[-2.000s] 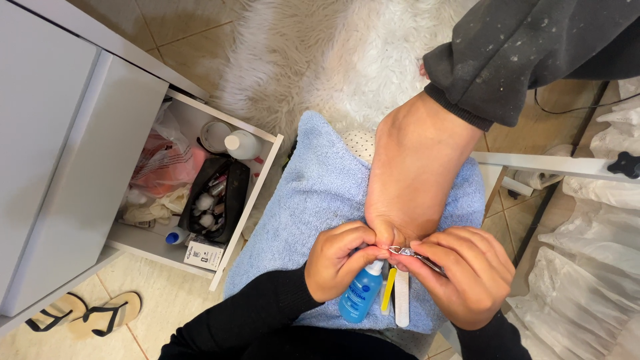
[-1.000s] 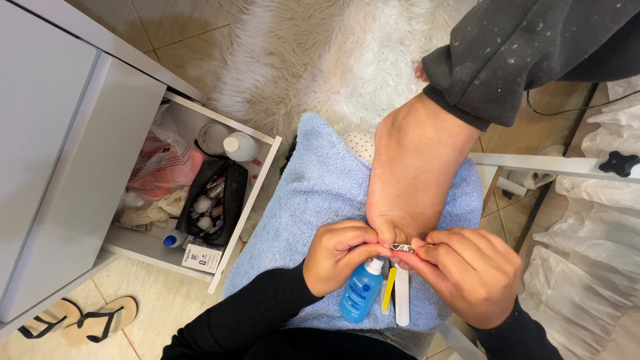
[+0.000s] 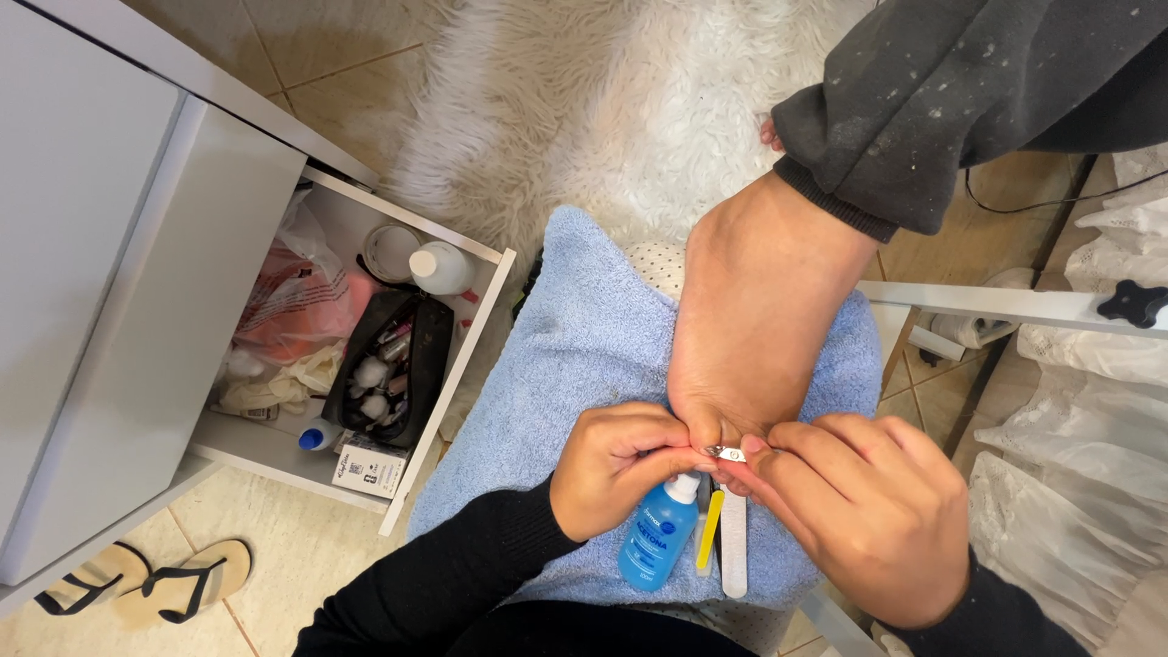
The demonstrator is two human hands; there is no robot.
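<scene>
Another person's bare foot (image 3: 762,301) rests on a light blue towel (image 3: 584,328). My right hand (image 3: 849,502) grips a small metal nipper (image 3: 730,453), its jaws at the toes, the handles mostly hidden by my fingers. My left hand (image 3: 625,465) pinches at the big toe, its fingertips beside the nipper's tip. Below the hands lie a blue plastic acetone bottle (image 3: 655,538) with a white cap, a narrow yellow nail file (image 3: 710,529) and a wider pale nail file (image 3: 734,546). A further small item between bottle and files is partly hidden.
At left an open drawer (image 3: 500,301) holds a black pouch (image 3: 429,351), a white bottle (image 3: 442,267), plastic bags and a small box (image 3: 370,467). Flip-flops (image 3: 210,570) lie on the tiles. A white fluffy rug (image 3: 566,119) is behind, a white metal bar (image 3: 995,297) and lace fabric at right.
The nipper has shifted slightly at the toes, and more of its metal pivot shows than two seconds ago. Both hands stay at the foot.
</scene>
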